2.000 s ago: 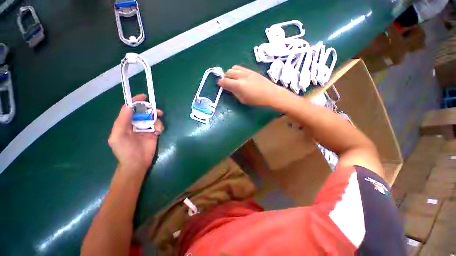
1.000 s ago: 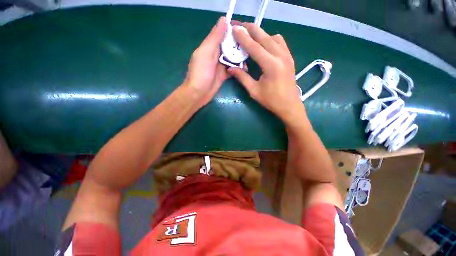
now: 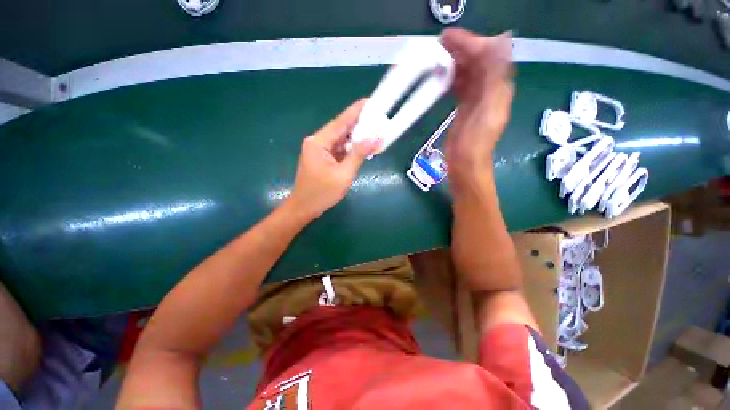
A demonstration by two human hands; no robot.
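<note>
My left hand (image 3: pixel 330 164) is shut on the near end of a white looped unit (image 3: pixel 411 90), held tilted above the bench. No blue shows on it; the unit is blurred. My right hand (image 3: pixel 482 104) is at the unit's far end, motion-blurred; whether it grips cannot be told. A base housing with a blue insert (image 3: pixel 430 166) lies on the green bench, its upper part hidden behind my right hand. White covers (image 3: pixel 600 178) lie in a loose pile at the right of the bench.
An open brown carton (image 3: pixel 632 300) with white loops inside stands below the bench edge at right. A pale metal rail (image 3: pixel 240 54) runs along the far side. Beyond it, white units (image 3: pixel 448 10) show on the dark conveyor. Part of another person's arm (image 3: pixel 18 340) is at lower left.
The held unit has turned from upright to tilted, its far end to the right. My right hand has moved up and right from its disc end. The blue insert on the bench has come into view.
</note>
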